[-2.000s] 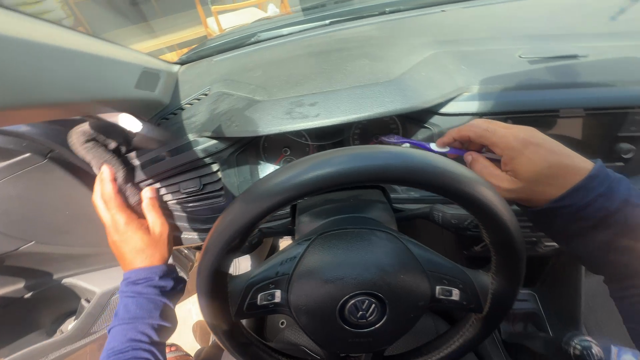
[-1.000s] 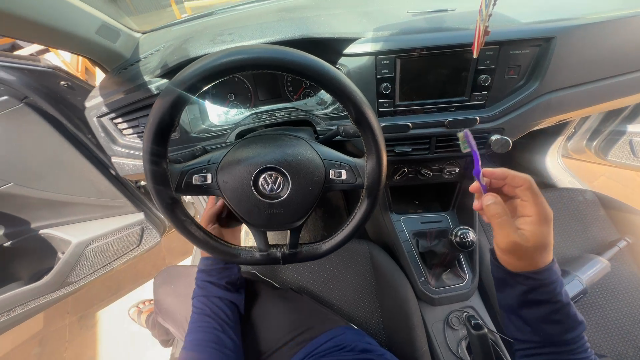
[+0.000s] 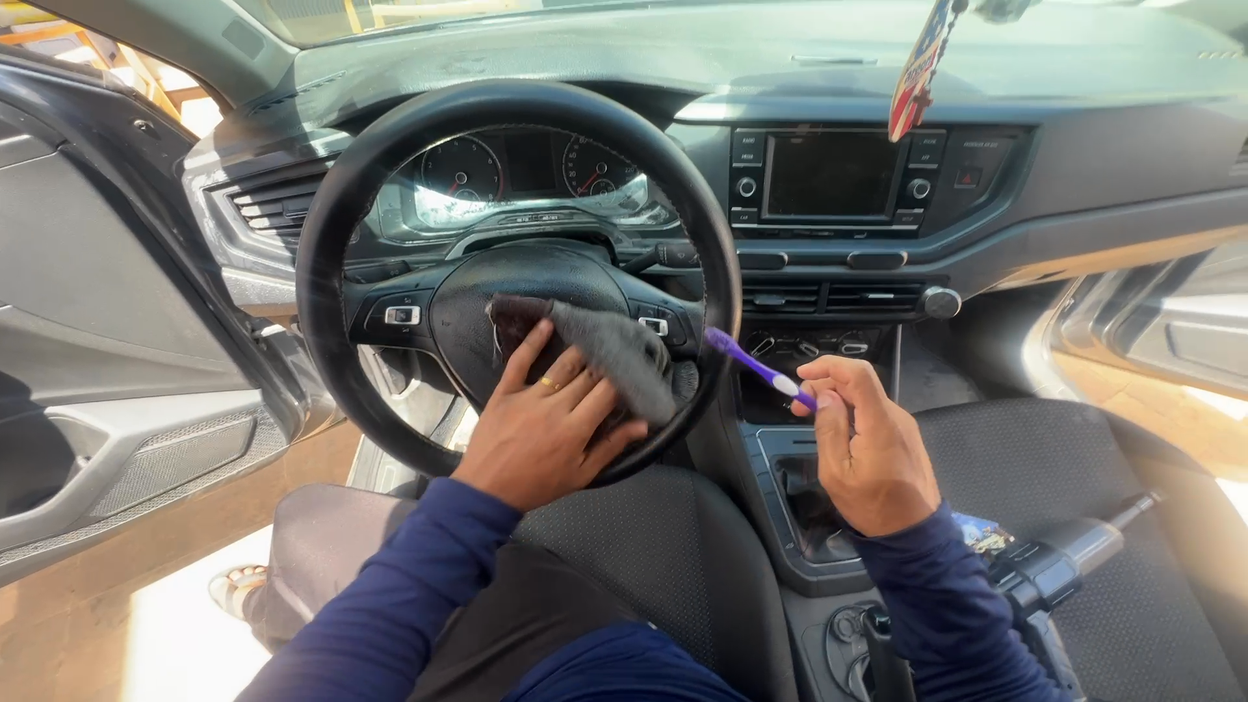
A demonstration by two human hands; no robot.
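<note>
My left hand [image 3: 551, 414], with a ring on one finger, presses a dark grey cloth [image 3: 619, 356] against the hub and lower right spoke of the steering wheel [image 3: 717, 263]. The cloth covers the wheel's centre badge. Between the thumb and fingers of my right hand [image 3: 868, 439] is the handle of a purple toothbrush [image 3: 760, 371]. Its head points up and left, beside the right part of the wheel's rim; whether it touches the rim I cannot tell.
Behind the wheel is the instrument cluster [image 3: 526, 171]. A centre screen [image 3: 831, 175] and air vents lie to the right, with a hanging ornament [image 3: 921, 73] above. A handheld power tool [image 3: 1058, 565] rests on the passenger seat [image 3: 1131, 595]. The driver's door [image 3: 127, 322] stands ajar.
My left hand has come up from behind the lower wheel onto its hub, now with the cloth. My right hand has moved left, bringing the toothbrush near the rim.
</note>
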